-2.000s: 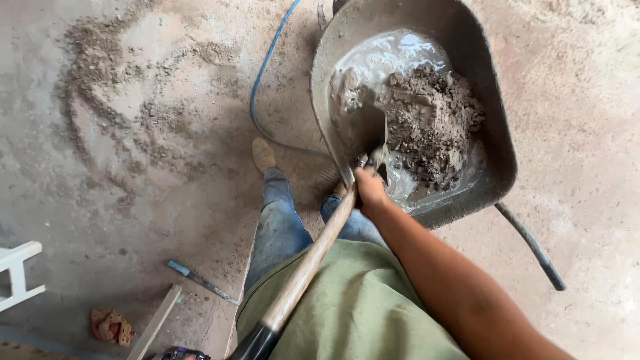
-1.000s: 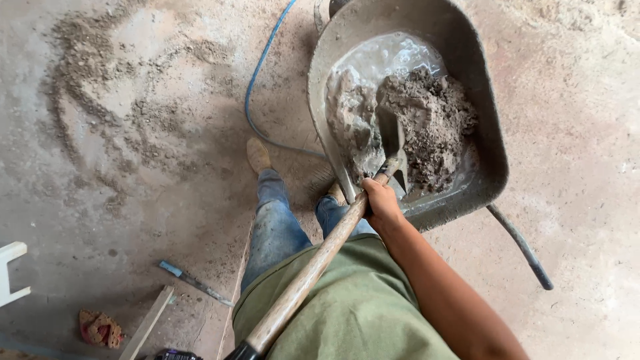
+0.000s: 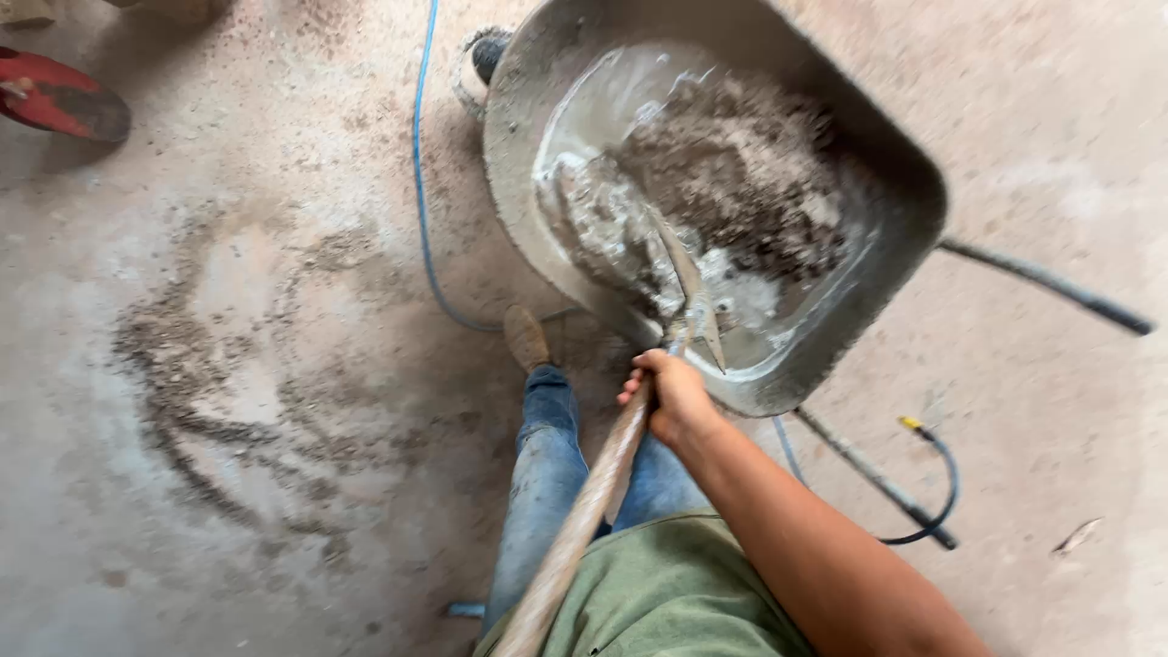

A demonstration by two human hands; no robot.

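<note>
My right hand [image 3: 673, 392] grips the wooden handle [image 3: 584, 520] of a shovel low down, close to its metal blade [image 3: 684, 274]. That blade is tilted inside a wheelbarrow's tray [image 3: 785, 392], among wet grey mortar mix. A heap of darker, crumbly mix [image 3: 739, 173] lies beside the blade, with watery slurry [image 3: 602, 100] around it. The handle runs down past my green shirt and out of the frame at the bottom. My left hand is not in view.
A blue hose [image 3: 420, 173] curves over the floor left of the wheelbarrow. The barrow's two handles [image 3: 1049, 278] stick out to the right, near a dark hose end with a yellow tip [image 3: 910, 422]. Spilled mix [image 3: 173, 365] lies at left; a red object [image 3: 59, 96] stands upper left.
The shovel blade has turned and shifted within the wet mix, and my right hand still holds the handle. The view has shifted, bringing in the red object and the yellow-tipped hose end.
</note>
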